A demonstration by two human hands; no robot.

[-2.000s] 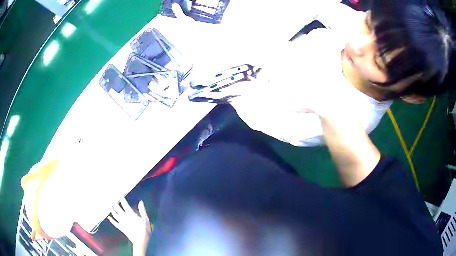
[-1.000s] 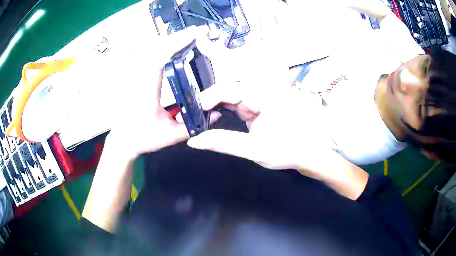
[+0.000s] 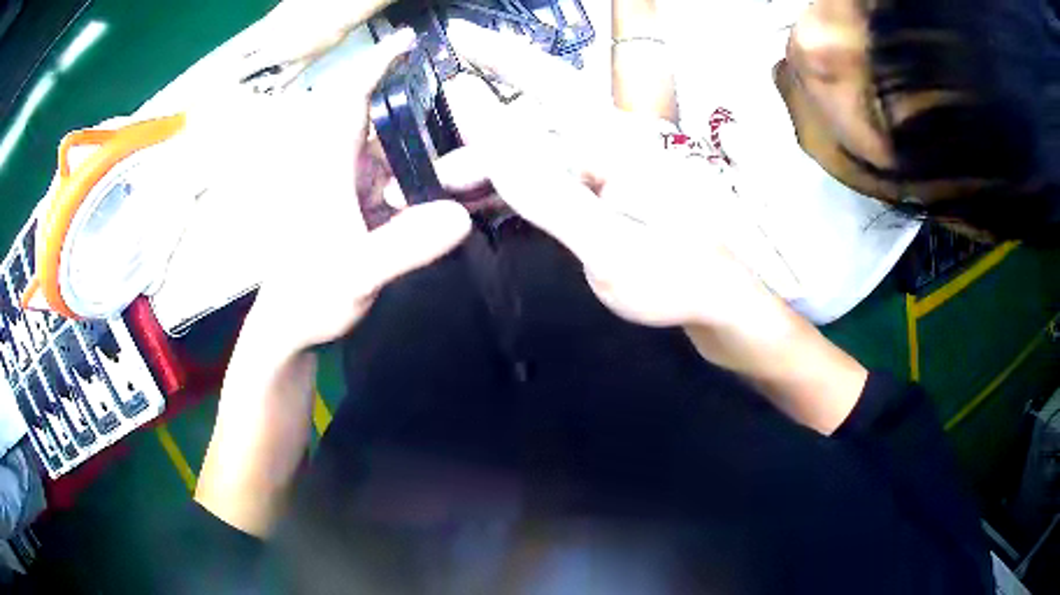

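A stack of thin black phone frames (image 3: 407, 137) stands on edge between my hands above the white bench. My left hand (image 3: 331, 262) holds it from the left, with the thumb across its lower end. My right hand (image 3: 628, 238) is against its right side, fingers near the lower end. Glare washes out the hands and hides some fingers. I cannot tell how many frames are in the stack. More dark frames (image 3: 556, 26) lie behind it at the top of the view.
An orange-edged white container (image 3: 72, 198) is on the bench at left. A white tray with dark parts (image 3: 87, 389) is below it, beside a red stool (image 3: 157, 343). A person (image 3: 814, 221) leans in at right. Another arm (image 3: 643, 58) reaches in at the top.
My left hand was low and apart from the frames; now both hands are at the stack. Since one second ago, the stack has shifted slightly up and left. The person at right has leaned closer.
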